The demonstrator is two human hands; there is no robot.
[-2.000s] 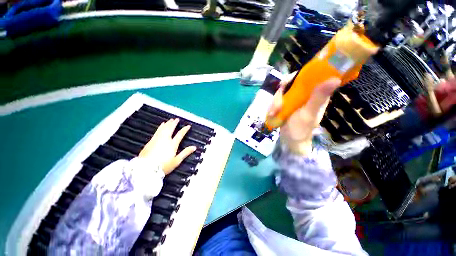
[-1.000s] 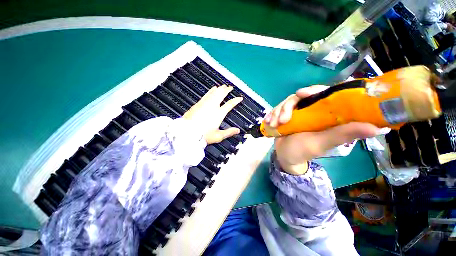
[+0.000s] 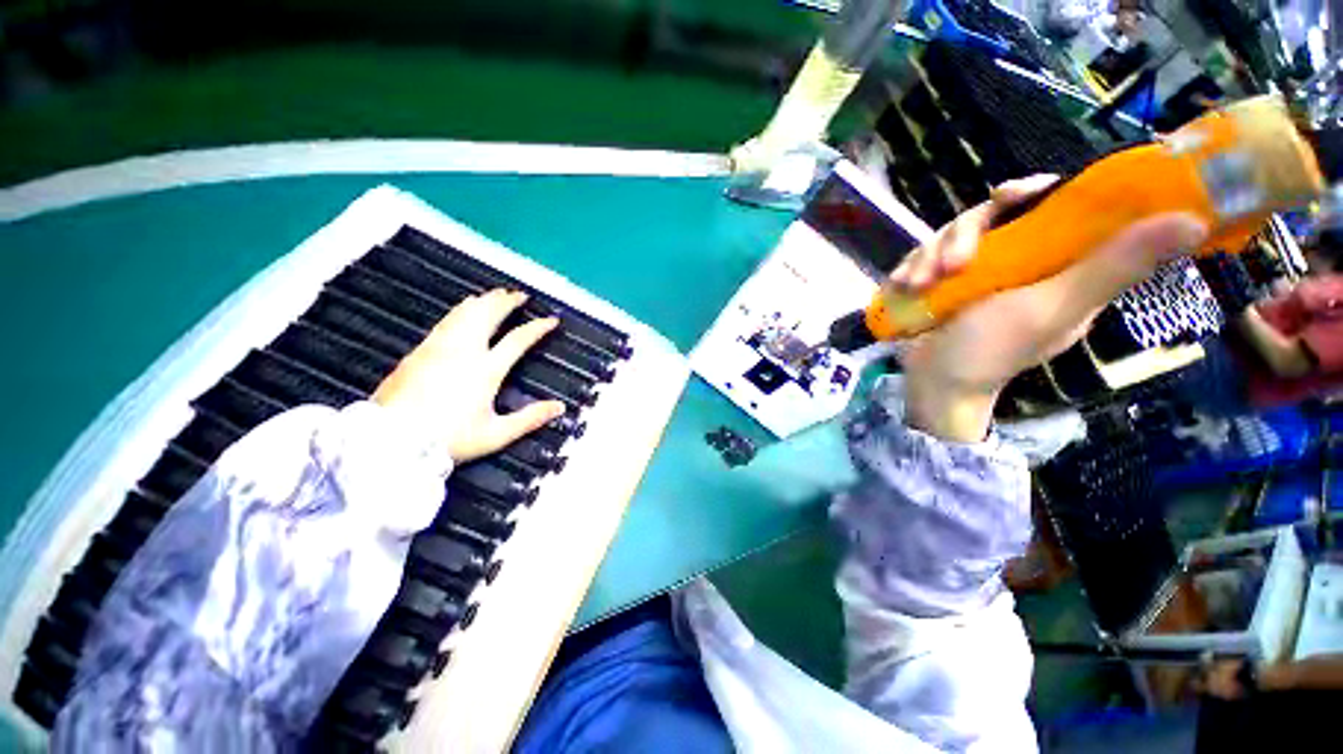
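Observation:
My right hand (image 3: 1002, 332) is closed around an orange electric screwdriver (image 3: 1090, 214). Its black nose is over the white screw feeder (image 3: 803, 280), near the small metal mechanism; whether it touches cannot be told. My left hand (image 3: 469, 380) lies flat with fingers spread on the upper part of a row of long black ribbed housings (image 3: 317, 354). They lie side by side on a white foam sheet (image 3: 589, 508), small knobbed ends towards its right edge. Screws are too small to make out.
Small black parts (image 3: 729, 445) lie on the teal mat (image 3: 670, 265) beside the feeder. A post (image 3: 810, 111) stands behind it. A dark green conveyor (image 3: 368, 74) runs beyond the pale bench edge. Racks, black parts and a person in red (image 3: 1296, 339) are at right.
The screwdriver has moved from the knobbed ends of the housings to the feeder at the right. My left hand stays on the housings. The camera view has shifted.

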